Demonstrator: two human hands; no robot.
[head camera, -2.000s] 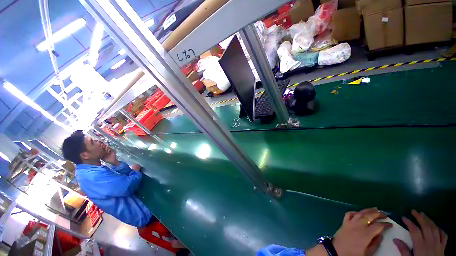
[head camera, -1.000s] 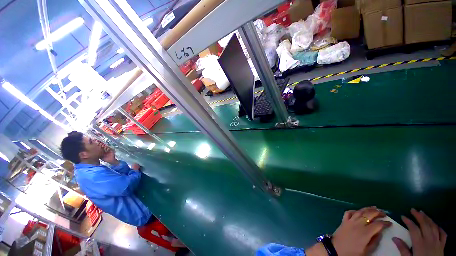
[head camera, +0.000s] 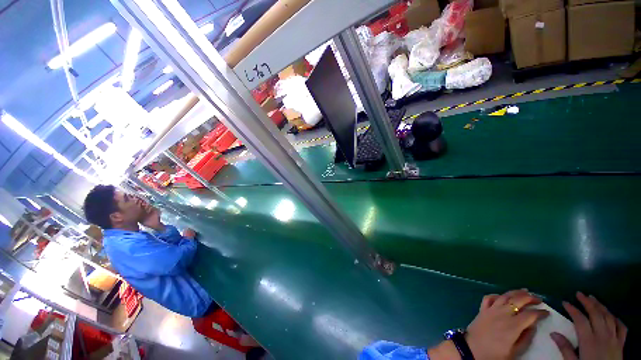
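Observation:
A pale whitish object (head camera: 549, 336), flat or box-like, lies at the bottom right on the dark-green table surface; its lower part is cut off by the picture's edge. My left hand (head camera: 502, 325), with a ring and a dark wristband, rests on its left side with the fingers over its top. My right hand (head camera: 596, 329) rests against its right side with the fingers spread. I cannot tell what the object is or whether it is gripped firmly.
The green belt (head camera: 450, 218) runs across, with a metal post (head camera: 281, 155) in front. A laptop (head camera: 334, 98) and a black round object (head camera: 426, 133) stand beyond. A person in blue (head camera: 151, 256) sits at the left, leaning on the table edge. Brown cartons (head camera: 538, 39) stand behind.

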